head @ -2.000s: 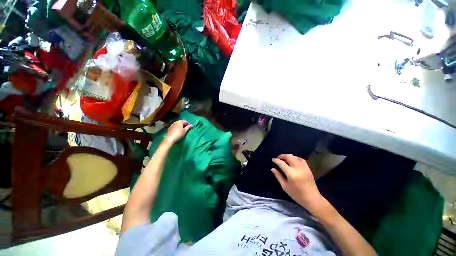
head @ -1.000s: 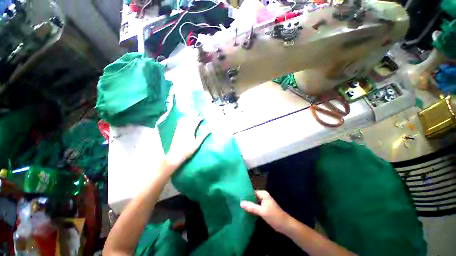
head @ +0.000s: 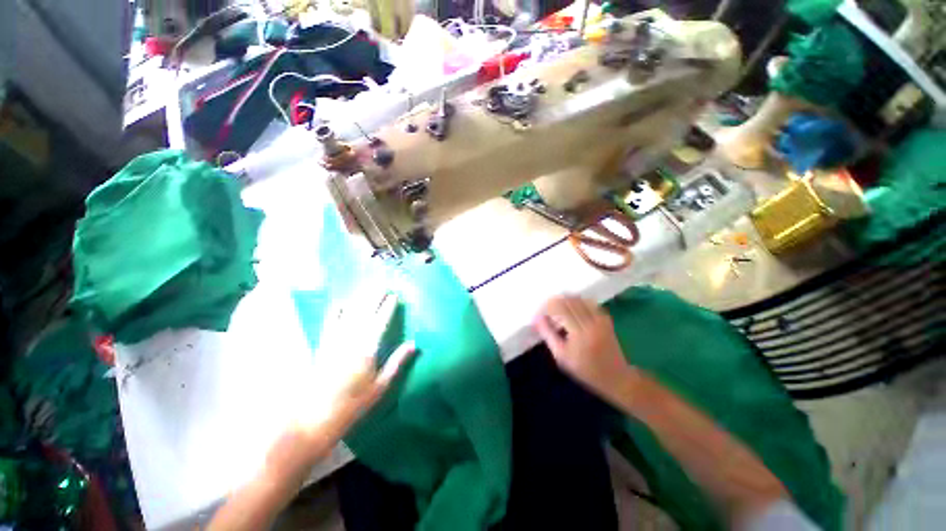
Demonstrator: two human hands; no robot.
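Observation:
A green garment panel (head: 446,384) lies under the needle area of the cream sewing machine (head: 519,145) and hangs over the table's front edge. Its upper part is bleached pale by the lamp. My left hand (head: 358,363) lies flat on the panel, left of and below the needle, fingers apart. My right hand (head: 583,337) is at the table's front edge, right of the panel and apart from it, fingers curled; whether it holds anything does not show. The presser foot (head: 402,254) is partly lost in glare.
A green stack (head: 166,244) sits on the white table (head: 171,425) at left. Orange-handled scissors (head: 605,241) lie under the arm, near a parts tray (head: 711,197) and gold tin (head: 794,216). A green heap (head: 716,394) hangs at right below the edge.
The view has swung right. My right hand has left the panel's edge and moved up and right. My left hand stays on the panel, whose top now lies at the needle.

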